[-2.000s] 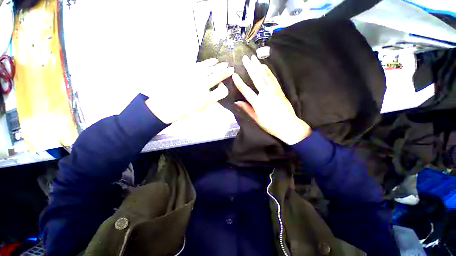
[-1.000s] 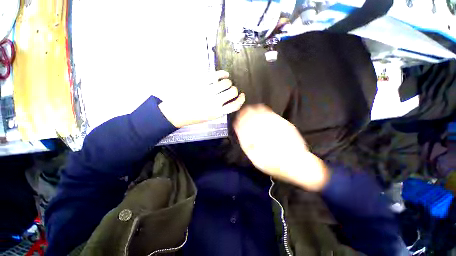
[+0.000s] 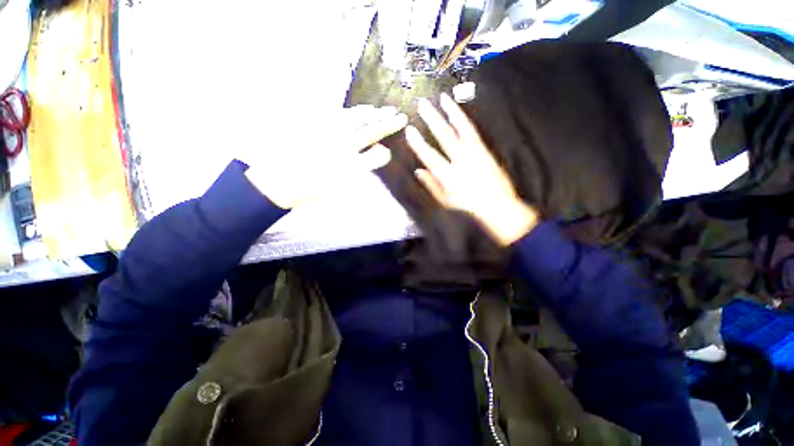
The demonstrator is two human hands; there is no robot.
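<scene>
The dark brown garment body (image 3: 575, 131) lies in a heap from the needle area to the right and hangs over the table's front edge. The presser foot and needle (image 3: 422, 63) show at top centre, with cloth under and in front of them. My left hand (image 3: 335, 161) lies at the cloth's left edge, palm down, fingers towards the needle, partly washed out by glare. My right hand (image 3: 461, 170) lies flat on the cloth just right of it, fingers spread and pointing to the needle. Neither hand visibly grips the cloth.
The white machine table (image 3: 226, 87) is overexposed. A yellow wooden strip (image 3: 74, 131) runs down its left side, with red loop handles (image 3: 13, 122) at far left. Patterned dark fabric (image 3: 731, 235) lies at right, and a blue item (image 3: 757, 331) at lower right.
Since one second ago, my right hand has moved forward from near the table edge onto the cloth and spread its fingers. My left hand has moved slightly forward. The cloth's left edge now slants near the needle.
</scene>
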